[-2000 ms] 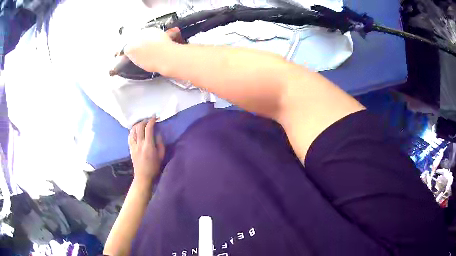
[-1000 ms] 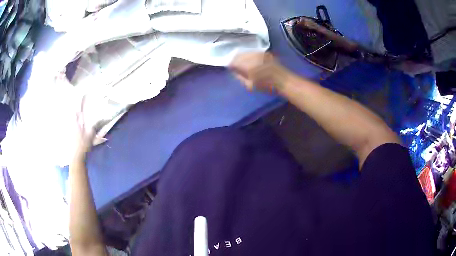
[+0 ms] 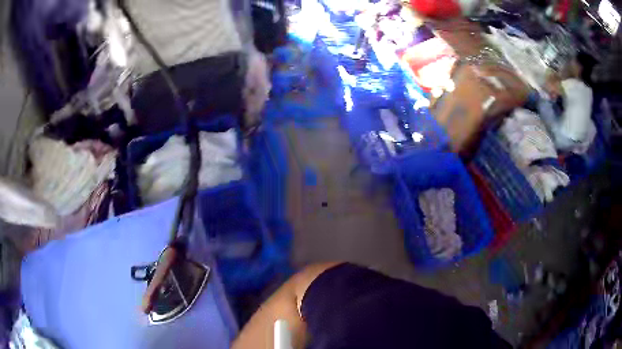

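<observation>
The steam iron [image 3: 183, 292] rests on the blue cloth-covered table [image 3: 82, 272] near its right edge, with its brown handle up and a small dark loop at its left. Its long black hose [image 3: 193, 160] runs up and away past the table's far edge. A bit of pale cloth [image 3: 26, 332] shows at the table's lower left. My right upper arm and dark sleeve are at the bottom centre; the right hand is cut off by the lower edge. My left hand is out of the picture.
Blue crates with pale cloth stand beyond the table [image 3: 235, 194] and across the floor [image 3: 485, 232]. A red crate edge and brown cardboard [image 3: 470, 92] are at the upper right. Cloth is heaped at the far left [image 3: 65, 170]. Grey floor [image 3: 327, 218] shows between the crates.
The view has swung right toward the crates and floor. The garment and both hands have left the picture. The iron, held two seconds ago, stood released one second ago and still does.
</observation>
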